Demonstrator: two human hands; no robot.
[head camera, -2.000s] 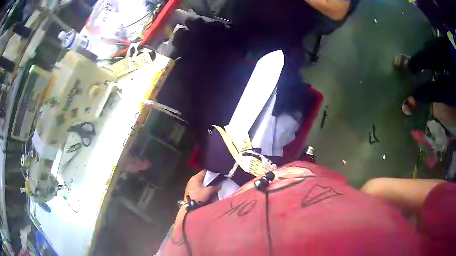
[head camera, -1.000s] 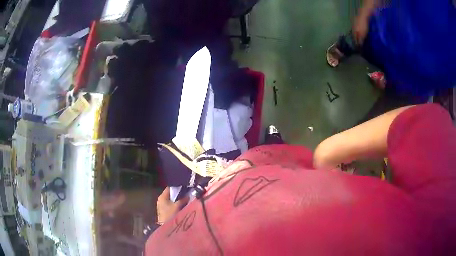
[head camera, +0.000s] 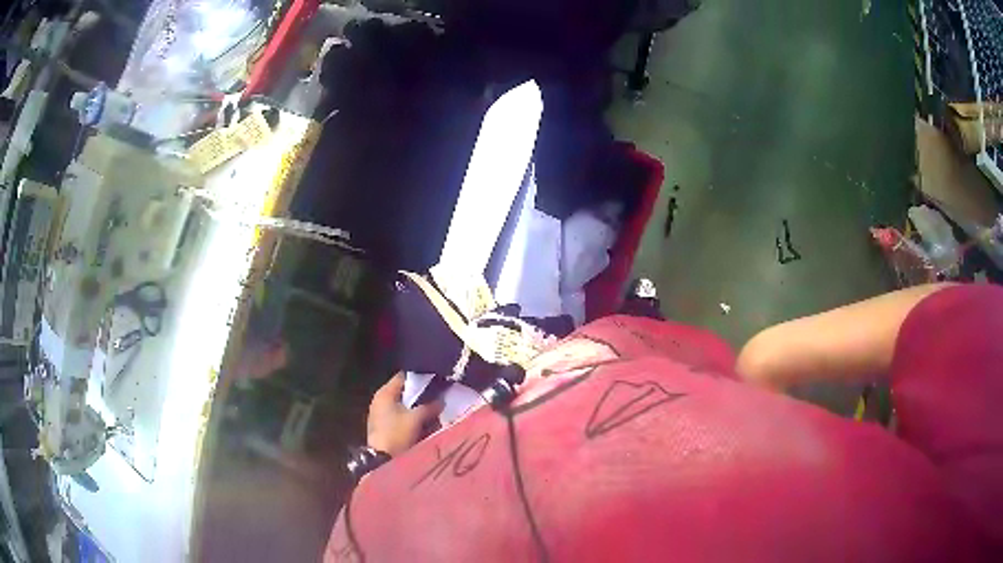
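Observation:
My left hand (head camera: 394, 419), with a dark band at the wrist, grips the lower end of a bundle of long white and dark pieces (head camera: 492, 181). The bundle lies against my red top, its pointed white end away from me. A cream-yellow printed strip (head camera: 445, 311) and a pale tie (head camera: 504, 341) are around its lower part. My right forearm shows at the right, but the hand is hidden behind my red top.
A red bin (head camera: 640, 225) with white and dark pieces is on the floor beyond the bundle. A white table (head camera: 189, 363) at left holds a cream sewing machine (head camera: 110, 209) and scissors (head camera: 140, 308). Dark cloth (head camera: 379, 121) is ahead. A wire mesh rack (head camera: 977, 55) stands far right.
The view has swung, and the bundle appears further right than one second ago. The person in blue at the right is out of view, and the mesh rack shows. My left hand keeps its hold.

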